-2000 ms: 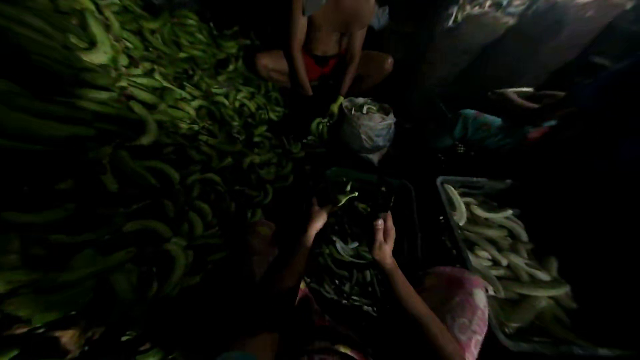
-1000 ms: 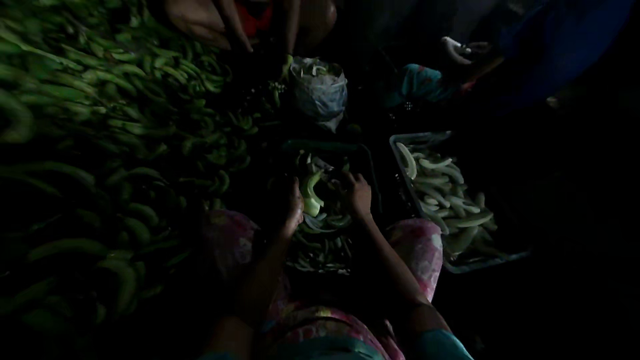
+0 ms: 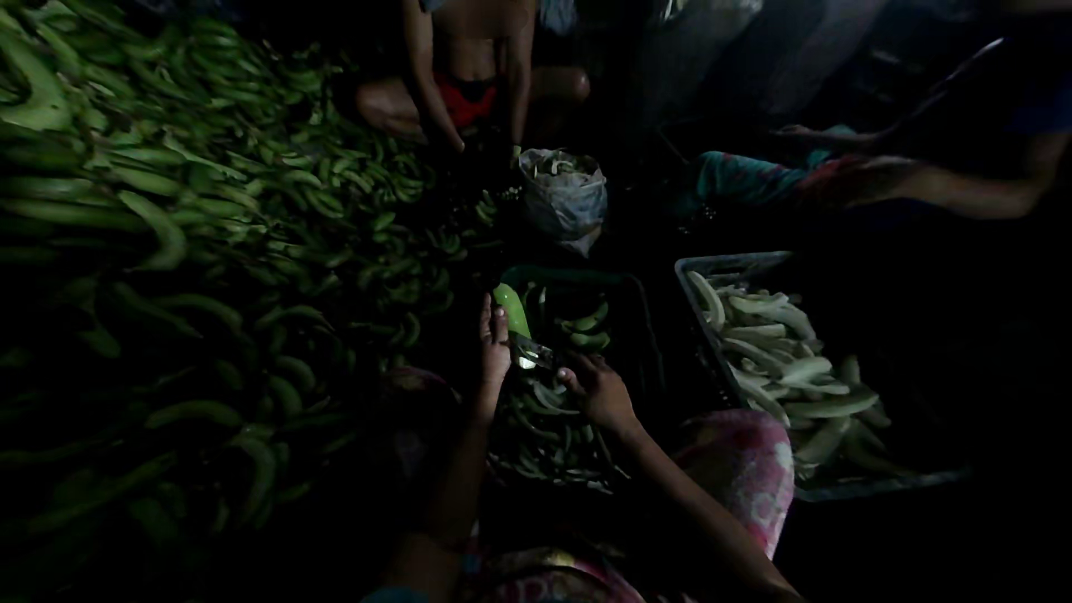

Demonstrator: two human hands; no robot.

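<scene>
My left hand (image 3: 495, 342) holds a green banana (image 3: 511, 308) upright over a dark plastic crate (image 3: 643, 314). My right hand (image 3: 598, 387) grips a small bladed tool, likely a knife or peeler (image 3: 533, 351), whose metal part lies against the banana's lower end, where a pale patch shows. Below both hands, the crate holds dark green peels (image 3: 557, 435) and, at its far end, a few green bananas (image 3: 589, 322). The tool's handle is mostly hidden in my right hand and the dark.
A large heap of green bananas (image 3: 193, 310) spreads across the left. On the right stands a crate (image 3: 712, 335) of peeled bananas (image 3: 779, 360). A filled plastic sack (image 3: 565, 201) stands ahead, before a seated person (image 3: 469, 75). Another person's arm (image 3: 963, 188) shows at the upper right.
My hands are closer together than two seconds ago, with the tool now against the banana. The banana in my left hand stands more upright than one second ago. The view has shifted.
</scene>
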